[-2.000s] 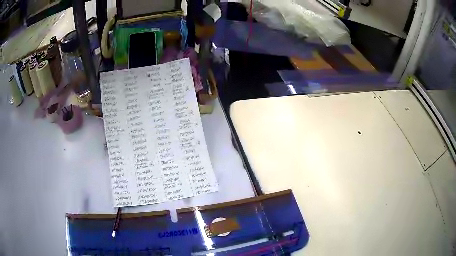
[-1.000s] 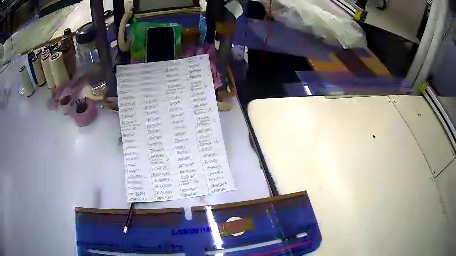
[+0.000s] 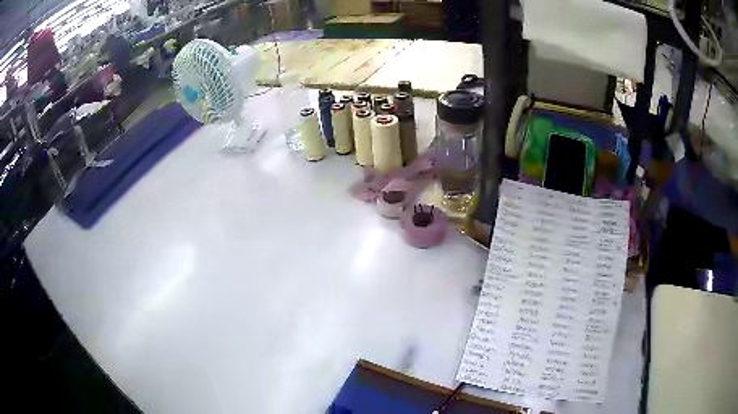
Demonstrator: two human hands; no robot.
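Observation:
A blue sewing template (image 3: pixel 388 394) with a brown top strip is cut off by the bottom edge. A thin dark marking pen (image 3: pixel 450 398) lies on its top edge. A large white paper list (image 3: pixel 550 299) with columns of small writing stands above it, its lower edge near the template. Neither of my hands is in view.
White table (image 3: pixel 202 291); dark blue cloth stack (image 3: pixel 133 162) at left; white fan (image 3: pixel 212 81); thread cones (image 3: pixel 386 144); pink roll (image 3: pixel 425 226), paler roll (image 3: pixel 393 202); water bottle (image 3: pixel 459 149); phone (image 3: pixel 569 164) behind the list; dark post (image 3: pixel 500 97); cream machine table (image 3: pixel 694 348) at right.
The view has swung to the left, so the list and template sit further right and lower. The fan, the cloth stack and the table's left edge now show. No hand appears in any frame.

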